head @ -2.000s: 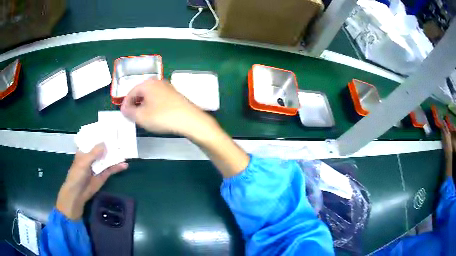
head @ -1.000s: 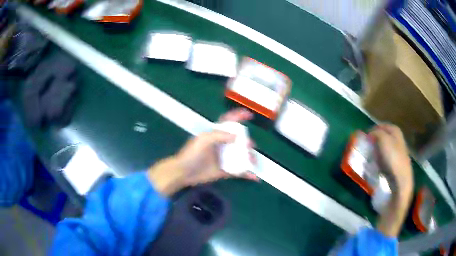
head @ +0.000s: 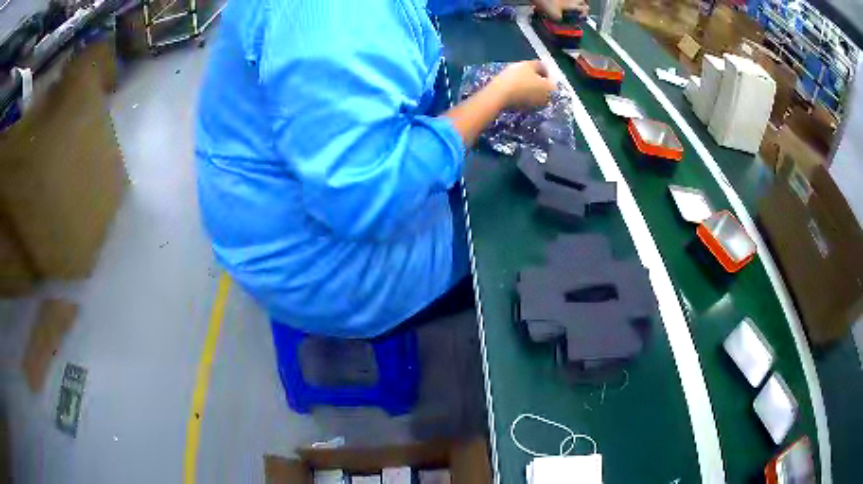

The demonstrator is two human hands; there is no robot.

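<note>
Neither of my hands is in the picture. Nearest in front of me on the green bench lies a white card pack (head: 565,469) with a looped white string, cut off by the bottom edge. Beyond it is a stack of dark cross-shaped pieces (head: 589,301) with a slot in the middle, and a smaller dark pile (head: 565,181). On the belt to the right, open tins with orange rims, such as this tin (head: 726,241), stand among silver-white lids (head: 749,352).
A person in a blue smock sits on a blue stool (head: 347,373) at the left, one hand over a clear plastic bag (head: 520,128). An open carton (head: 374,463) stands on the floor below. White boxes (head: 742,104) and a brown carton (head: 814,250) are beyond the belt.
The view has swung left along the line. Both my hands, the cards and the phone have left the picture. The seated neighbour and the dark pieces now show fully.
</note>
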